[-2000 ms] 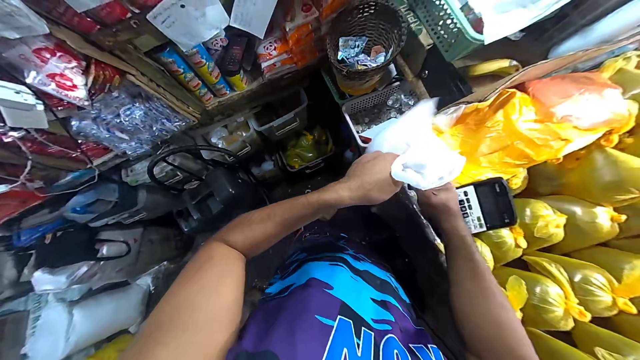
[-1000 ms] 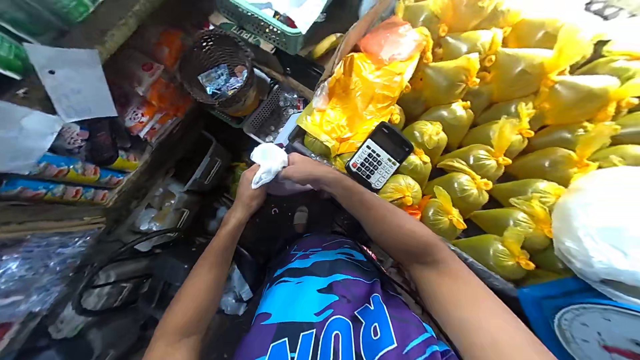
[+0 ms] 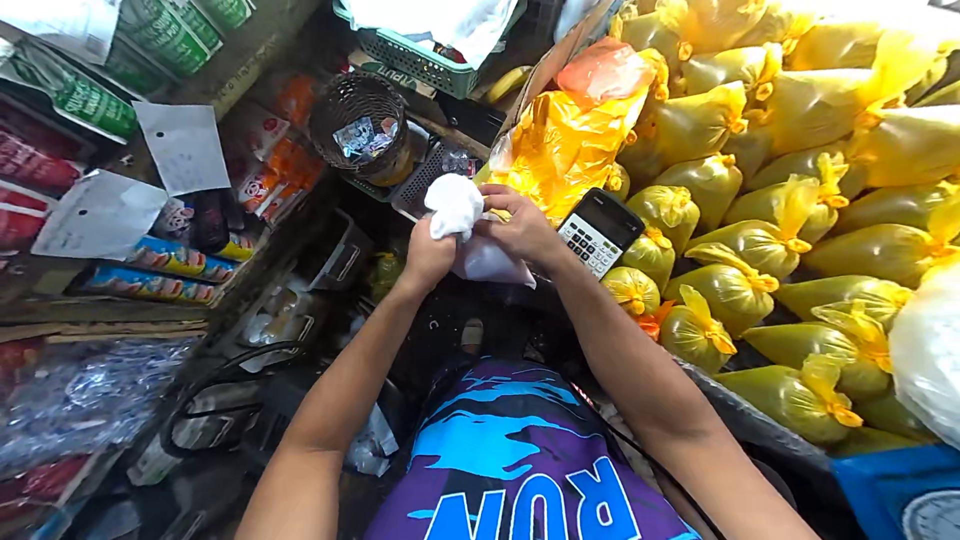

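A white plastic bag [image 3: 454, 204] is bunched between my two hands near the middle of the head view. My left hand [image 3: 429, 255] grips it from the left, with the white bunch rising above the fist. At its right side, my right hand [image 3: 519, 229] pinches the bag's material with bent fingers. The bag's pale, translucent lower part hangs below and between both hands; its contents cannot be told. Just right of my right hand lies a calculator [image 3: 600, 232], beside an orange-yellow plastic bag [image 3: 574, 142].
Many tied yellow plastic bags [image 3: 720, 289] fill the right side. A wicker basket [image 3: 360, 112] holding what look like banknotes stands beyond my hands, near a green plastic basket [image 3: 420, 64]. Packets line the shelves at left. Part of a blue scale [image 3: 892, 480] shows lower right.
The view has swung right since the oldest frame, bringing more yellow bags in. The white bag, earlier spread loosely above my hands, is now bunched between them.
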